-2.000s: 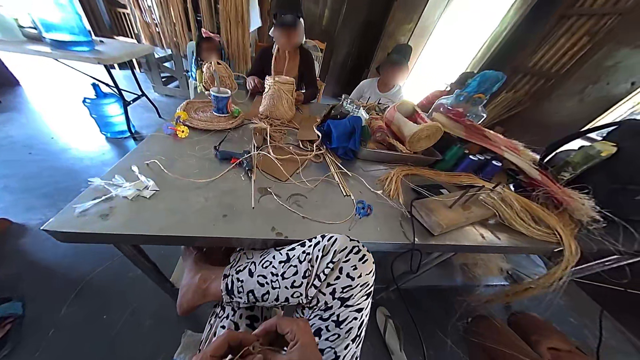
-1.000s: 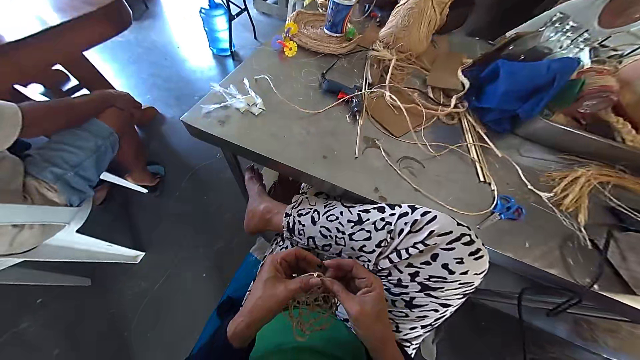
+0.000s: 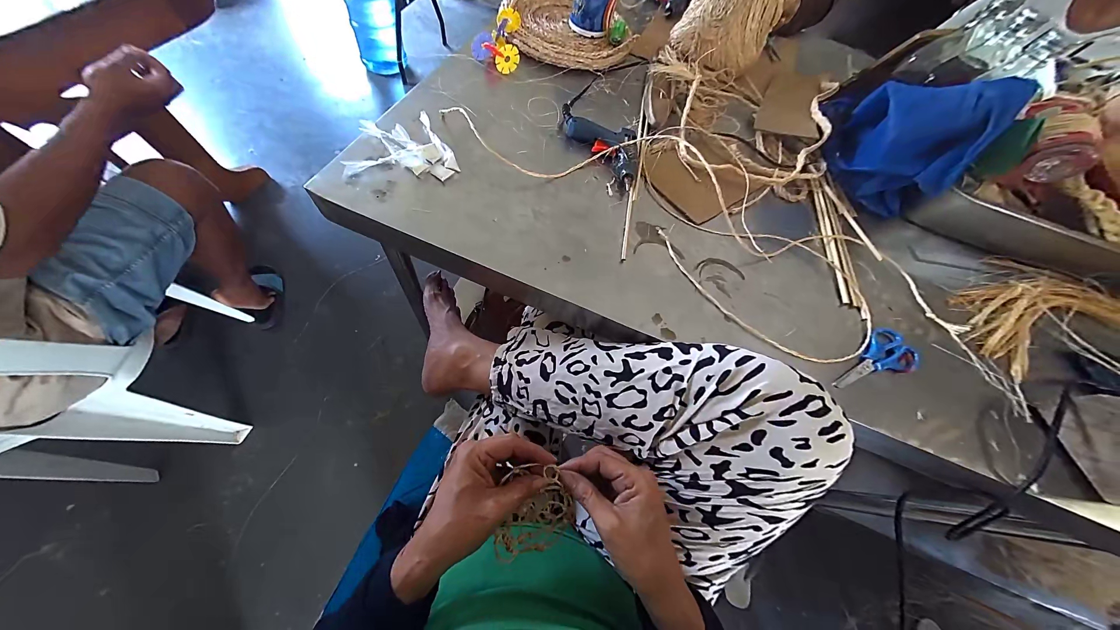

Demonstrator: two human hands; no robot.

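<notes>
Over my lap, my left hand (image 3: 486, 494) and my right hand (image 3: 621, 507) meet at their fingertips. Between them they pinch the top of a small openwork piece of looped tan plant-fiber cord (image 3: 535, 516). Its looped part hangs below the fingers in front of my green shirt. My crossed leg in patterned trousers lies just beyond. On the grey table (image 3: 542, 227), blue-handled scissors (image 3: 882, 354) rest near the front edge beside a long light cord (image 3: 744, 324). A dark hot glue gun (image 3: 604, 136) lies farther back among cords.
Cardboard pieces (image 3: 700, 184), thin sticks (image 3: 831, 236), a coiled fiber mat (image 3: 569, 39), white scraps (image 3: 411, 153) and blue cloth (image 3: 927, 140) lie on the table. Fiber strands (image 3: 1041, 306) and a metal tray (image 3: 1006, 227) are at right. A seated person (image 3: 114, 219) is at left on a white chair (image 3: 131, 411).
The view has swung down and left from two seconds ago, bringing both hands and the hanging cord piece fully into sight. My hands keep their fingertip hold on it.
</notes>
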